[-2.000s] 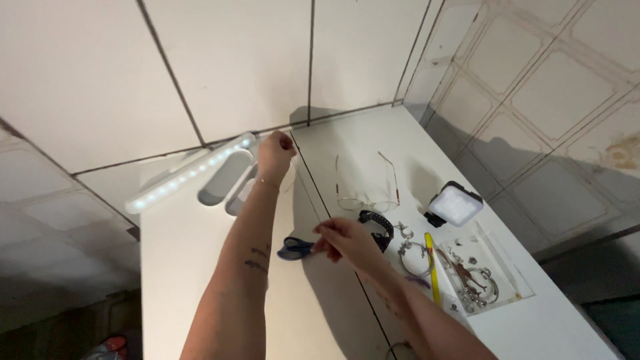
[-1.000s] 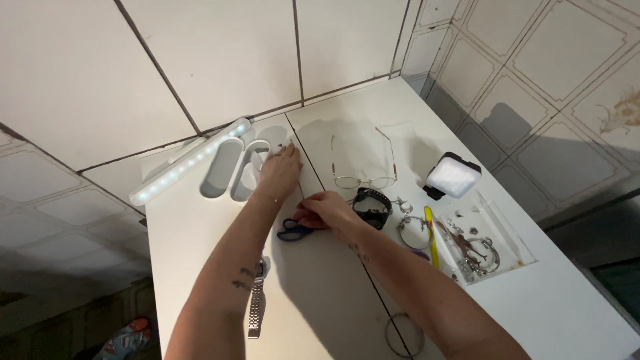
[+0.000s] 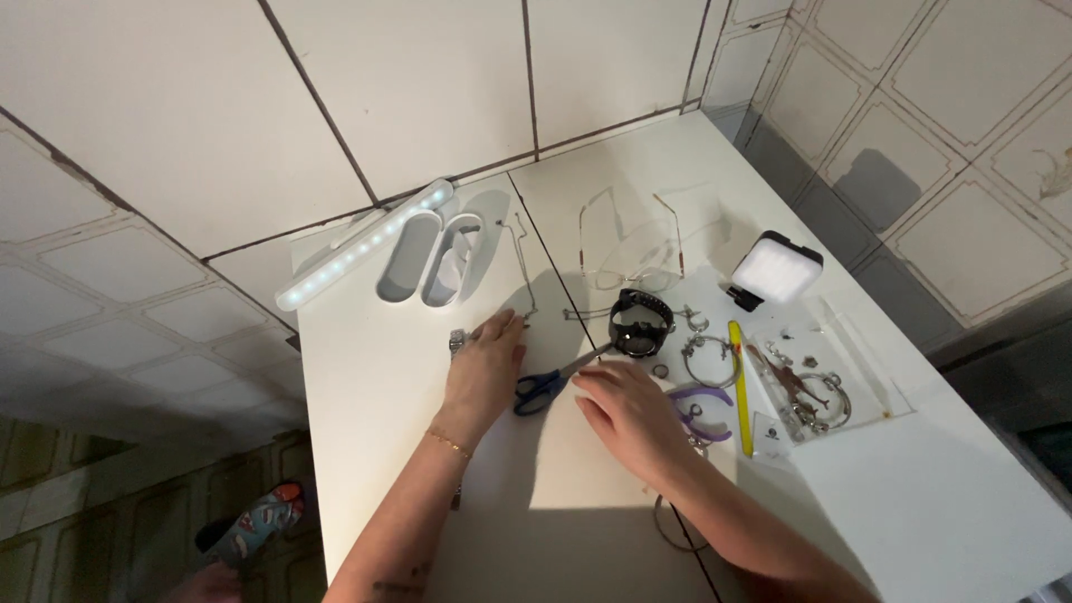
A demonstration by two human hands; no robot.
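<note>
My left hand [image 3: 486, 368] lies palm down on the white table, fingertips beside the lower end of a thin chain necklace [image 3: 523, 260]; whether they touch it is unclear. Part of a metal watch band [image 3: 456, 342] shows at its left edge. My right hand [image 3: 628, 410] hovers or rests right of the blue-handled scissors [image 3: 540, 392], fingers slightly curled, nothing seen in it. The blades point toward a black wristwatch [image 3: 641, 325]. A short chain [image 3: 588, 314] lies left of this watch. Eyeglasses [image 3: 632, 276] stand behind it. Purple-handled pliers [image 3: 702, 412] are partly hidden by my right hand.
A lit LED bar [image 3: 364, 247] and an open white case [image 3: 409, 260] with a cloth are back left. At right are a small lamp [image 3: 779, 268], a yellow cutter [image 3: 741, 389], a bracelet [image 3: 710, 360] and a clear tray [image 3: 888, 394] of jewelry. A bangle [image 3: 670, 532] lies near my right forearm.
My left hand has moved down from near the white case toward the scissors. The thin chain, earlier strung from my left hand toward my right, now lies on the table. My right hand has moved right.
</note>
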